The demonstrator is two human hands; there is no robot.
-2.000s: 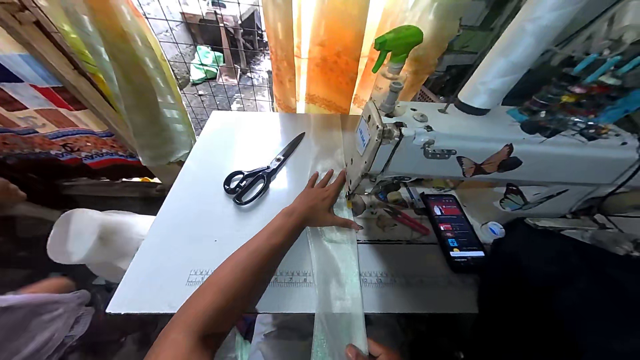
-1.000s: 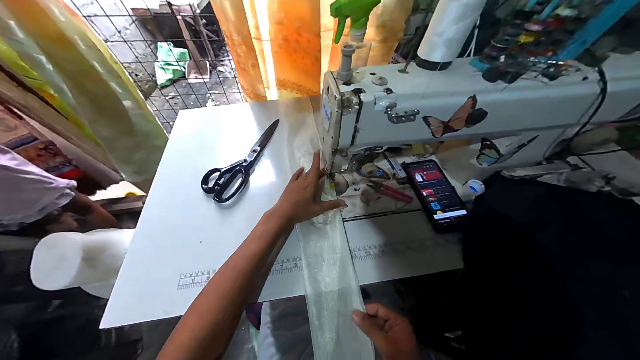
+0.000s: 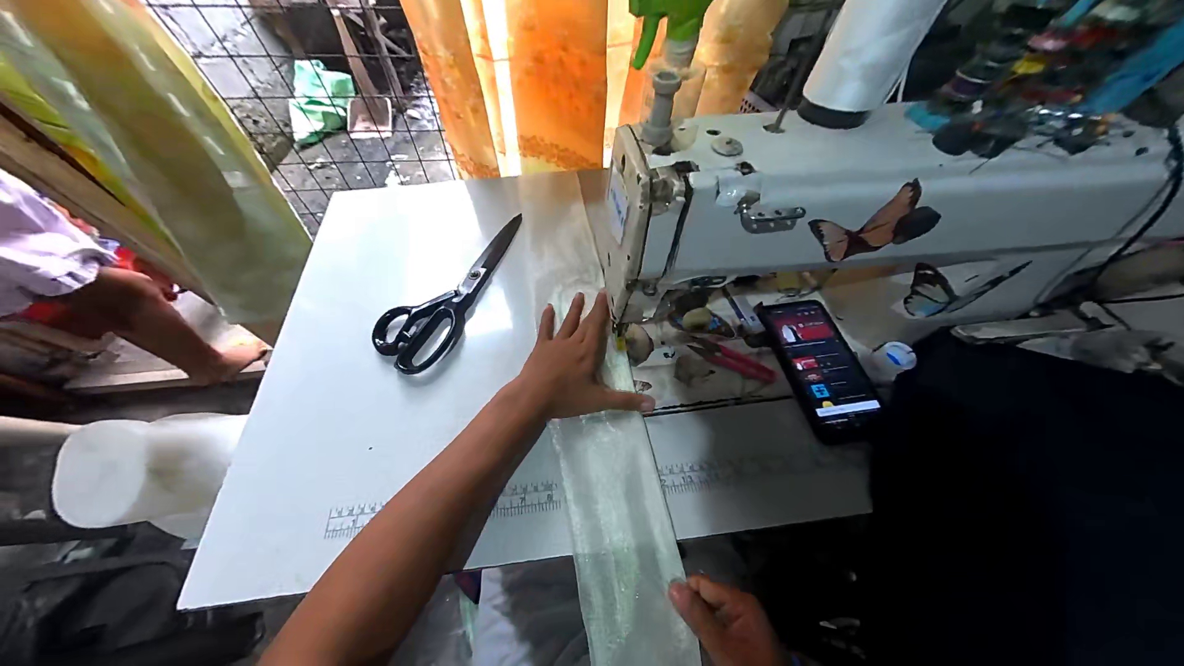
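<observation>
A long strip of sheer whitish fabric (image 3: 615,518) runs over the white sewing table (image 3: 305,370) and hangs past its front edge. My left hand (image 3: 575,365) lies flat on the strip with fingers spread, just left of the needle area of the white sewing machine (image 3: 740,213). Below the table edge, my right hand (image 3: 726,615) pinches the strip's right edge between thumb and fingers. Black-handled fabric scissors (image 3: 444,310) lie partly spread to the left of my left hand. The machine's needle and foot are too small to make out clearly.
A lit phone (image 3: 819,370) and red-handled snips (image 3: 735,356) lie right of the needle area. Dark cloth (image 3: 1027,499) covers the right side. A thread cone (image 3: 865,65) and a green-topped spray bottle (image 3: 671,46) stand behind. A person's leg (image 3: 148,319) shows at the left.
My right hand has come further into view along the strip's right edge. My left hand remains on the fabric by the needle. The person at the left shows differently. The view has shifted.
</observation>
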